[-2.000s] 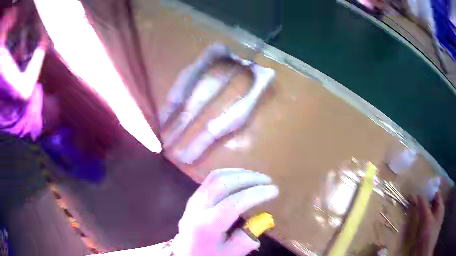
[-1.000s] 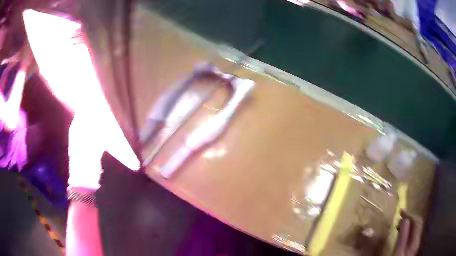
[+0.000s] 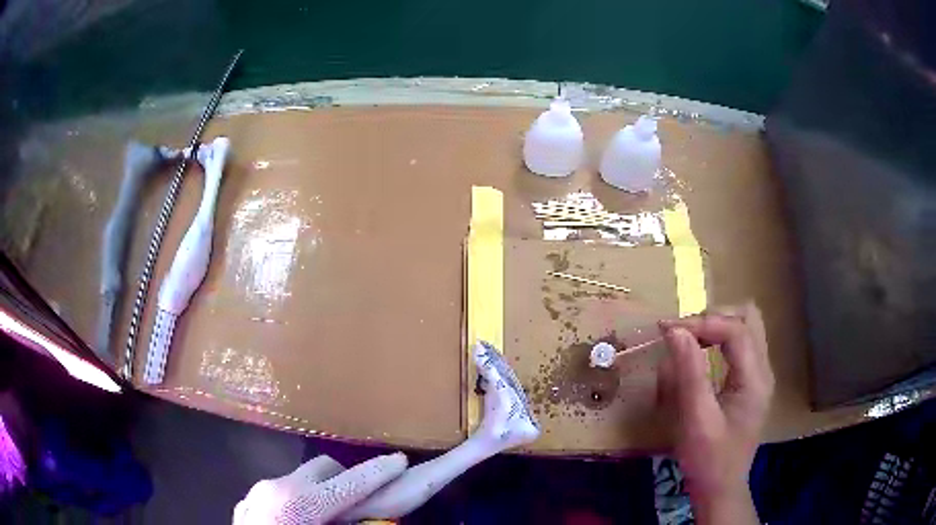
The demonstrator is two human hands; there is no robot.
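My left hand [image 3: 323, 490], in a white knit glove, is at the bottom edge, partly cut off. It holds a white limb-shaped part [image 3: 493, 420] by its narrow length; the wide open end points up over the left yellow strip. My bare right hand [image 3: 718, 385] pinches a thin pale stick [image 3: 645, 348]. The stick's tip is at a tiny whitish round pot [image 3: 602, 355] on a dark-spotted area of the board; whether it is inside the pot I cannot tell.
Another white part [image 3: 190, 256] lies at left beside a dark ribbed rod [image 3: 169, 210]. Two squeeze bottles [image 3: 554, 140] stand at the back above several pale sticks [image 3: 585, 217]. Yellow tape strips [image 3: 485, 277] border the spotted area. Dark panels flank the bench.
The view has swung from the left side to the bench front. My left hand, empty out at the left before, now holds a white part. My right hand now shows at the pot with a stick.
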